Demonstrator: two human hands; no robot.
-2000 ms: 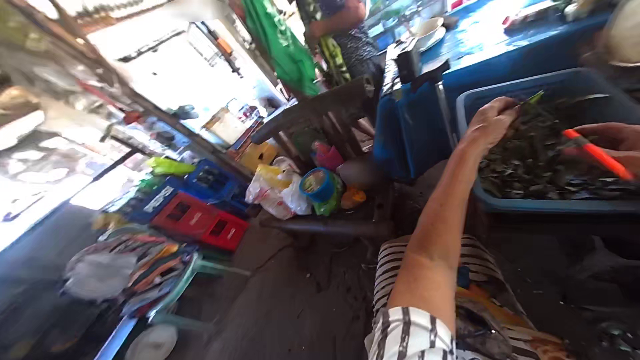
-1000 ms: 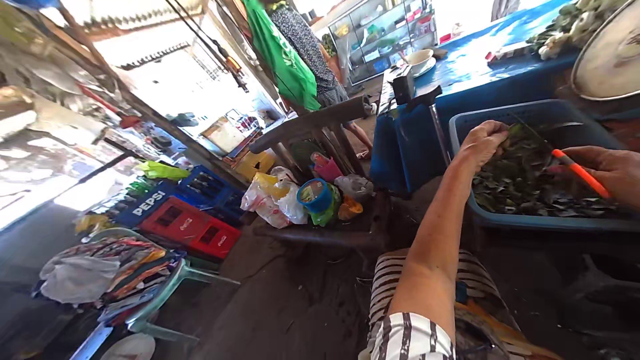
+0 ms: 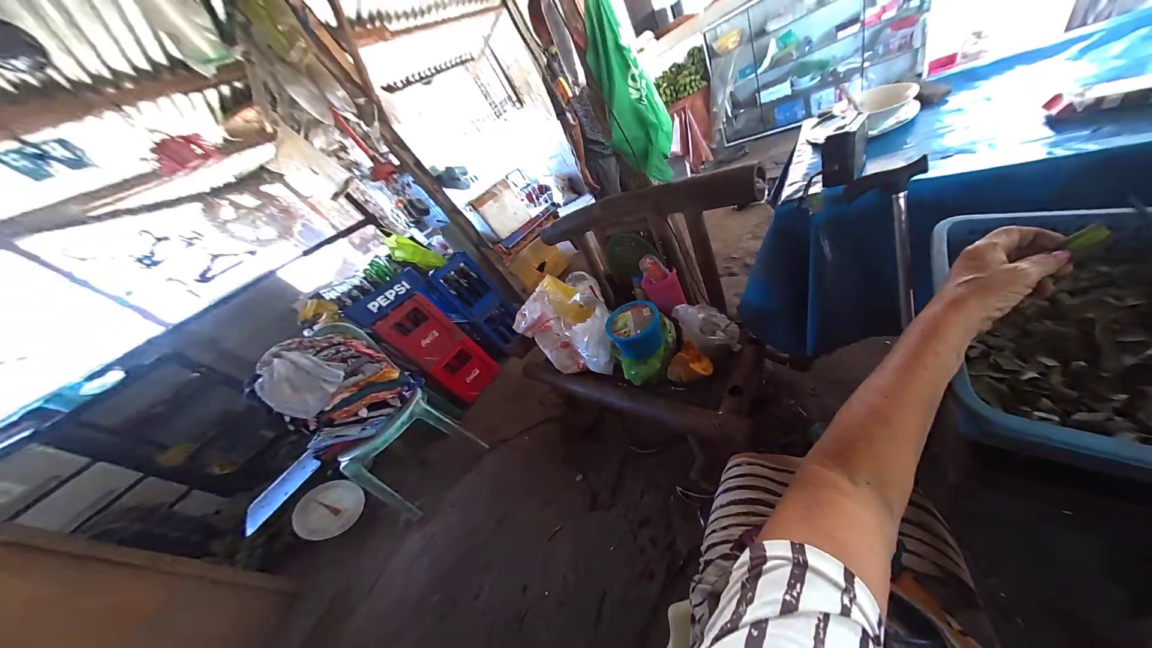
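Observation:
My left hand [image 3: 1003, 270] pinches a green leaf piece [image 3: 1086, 238] between thumb and fingers at the right edge of the view. It is over the left part of a blue-grey plastic tub [image 3: 967, 396]. Many cut dark green leaf pieces [image 3: 1071, 351] lie in the tub. My right hand is out of view, past the right edge. At the very edge, near the leaf, a thin dark thing shows, too little of it to name.
A wooden chair [image 3: 630, 409] ahead holds plastic bags and a blue-lidded container [image 3: 634, 328]. Left of it stand red bottle crates [image 3: 436, 346] and a green plastic chair [image 3: 387, 441] piled with cloth. A blue-covered table [image 3: 1008, 171] stands behind the tub.
The view has turned left, so the tub sits farther right. My right hand, seen with an orange-handled blade before, has gone out of view. The person standing at the back is now mostly hidden.

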